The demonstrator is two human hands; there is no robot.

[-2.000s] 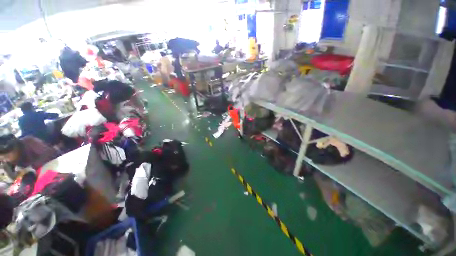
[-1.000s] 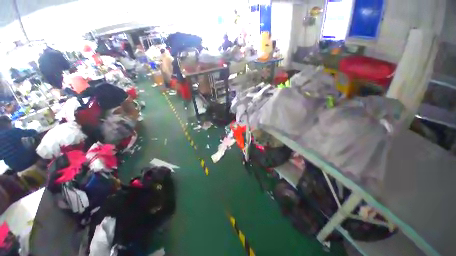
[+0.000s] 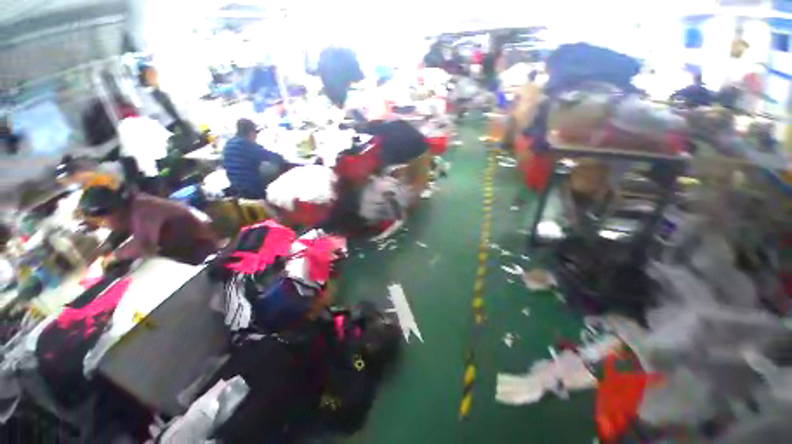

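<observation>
Neither of my hands is in view. Nearest in front of me on the left, a heap of black garment parts [image 3: 347,373] lies on the green floor, with pink bits in it. Pink, white and black pieces [image 3: 265,247] are piled behind it. A pale cloth piece [image 3: 208,412] lies at the bottom left. Grey fabric [image 3: 712,338] is piled at the right, blurred, with an orange piece [image 3: 618,395] beside it.
A green aisle with a yellow-black line [image 3: 479,303] runs ahead. White scraps [image 3: 402,312] lie on it. A loaded dark-framed table [image 3: 608,154] stands at the right. A person in maroon [image 3: 169,227] and one in dark blue [image 3: 247,165] sit at the left.
The view has moved forward and turned left. The grey fabric and loaded table have shifted right and look nearer; the long grey table is out of view. The seated people show more fully.
</observation>
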